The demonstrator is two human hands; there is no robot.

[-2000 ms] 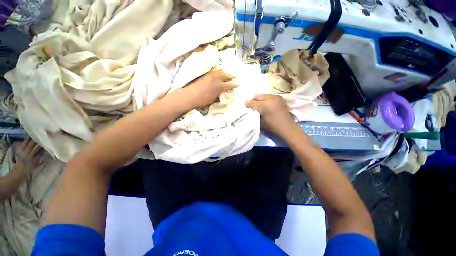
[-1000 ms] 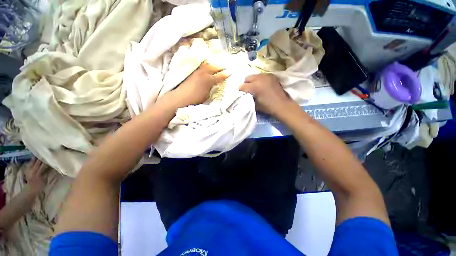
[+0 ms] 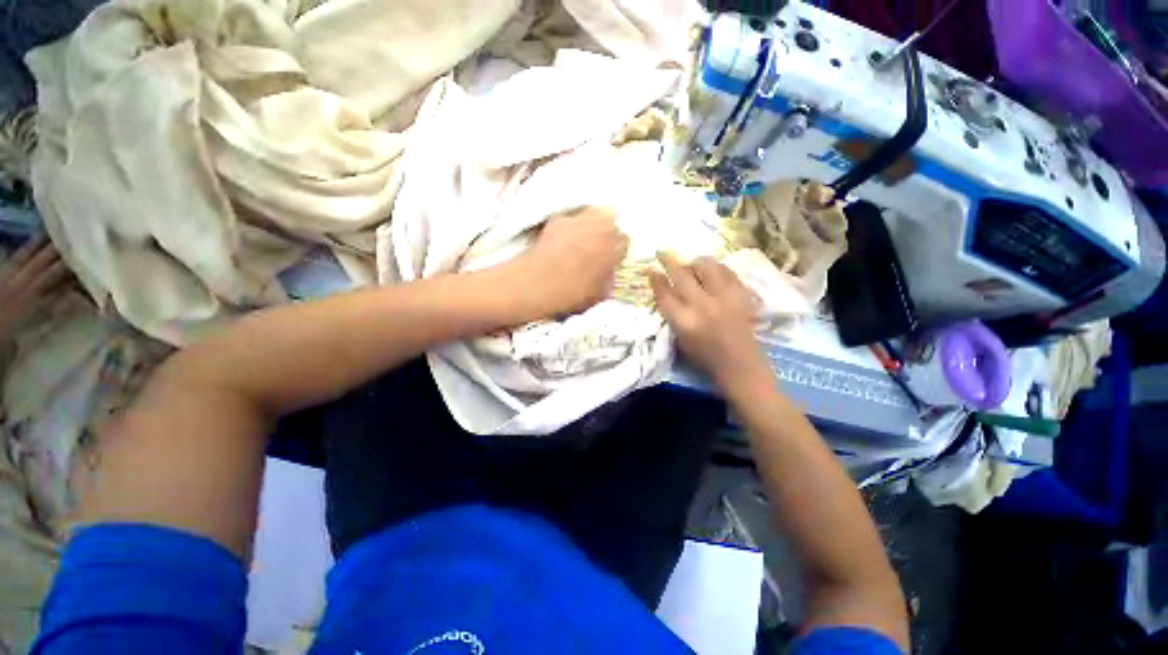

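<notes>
A cream garment piece [image 3: 551, 358] lies bunched on the machine table and hangs over its front edge. Its puckered, gathered part shows between my hands under the bright lamp. My left hand [image 3: 579, 262] is closed on the cloth, left of the needle area. My right hand [image 3: 705, 305] grips the cloth with its fingertips, just in front of the needle area [image 3: 728, 177]. The white sewing machine [image 3: 845, 128] with a blue stripe stands behind and to the right. The glare hides the exact seam and the presser foot.
A large beige cloth pile [image 3: 167, 154] lies at the left. Right of my right hand are a ruler strip [image 3: 845, 390], a black flat rectangle [image 3: 871, 275], a purple ring [image 3: 975, 363] and a green stick [image 3: 1021, 424]. A purple basket [image 3: 1063, 64] is behind. Another person's hand [image 3: 36, 275] shows at the left edge.
The camera view has turned, so the machine looks more tilted and the purple basket shows. My left hand is more closed on the cloth. Both hands stay on the garment near the needle.
</notes>
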